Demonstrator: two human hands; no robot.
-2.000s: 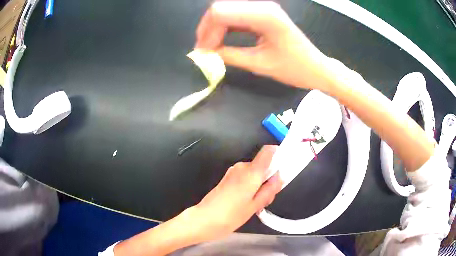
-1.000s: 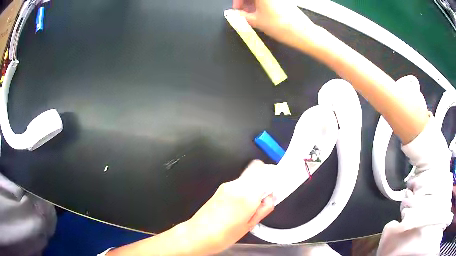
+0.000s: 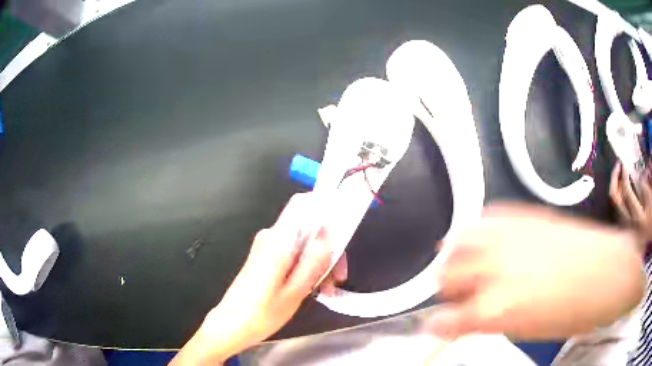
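Note:
A white neck fan half (image 3: 372, 114) lies open side up in front of me, with a small circuit board (image 3: 374, 154) and red and dark wires near its wide end. My left hand (image 3: 286, 268) grips its narrow end. The white neckband (image 3: 468, 164) curves round to the right from it, with the second wide end at the top. A blue battery (image 3: 305, 170) shows partly from under the fan half. A small pale tape piece (image 3: 327, 115) sits at its upper left edge. My right hand (image 3: 529, 275) is blurred over the band's lower right; its fingertips are unclear.
Another white neck fan (image 3: 518, 93) lies on the black table to the right, with more units at the far right beside another person's hand (image 3: 629, 196). A white fan end (image 3: 39, 261) lies at the left edge. Thin dark strands (image 3: 194, 248) and a tiny scrap (image 3: 122, 281) lie on the table.
The yellow tape strip is no longer in view. My right hand has come from the top down to the lower right. The camera view has shifted right; my left hand still holds the fan half.

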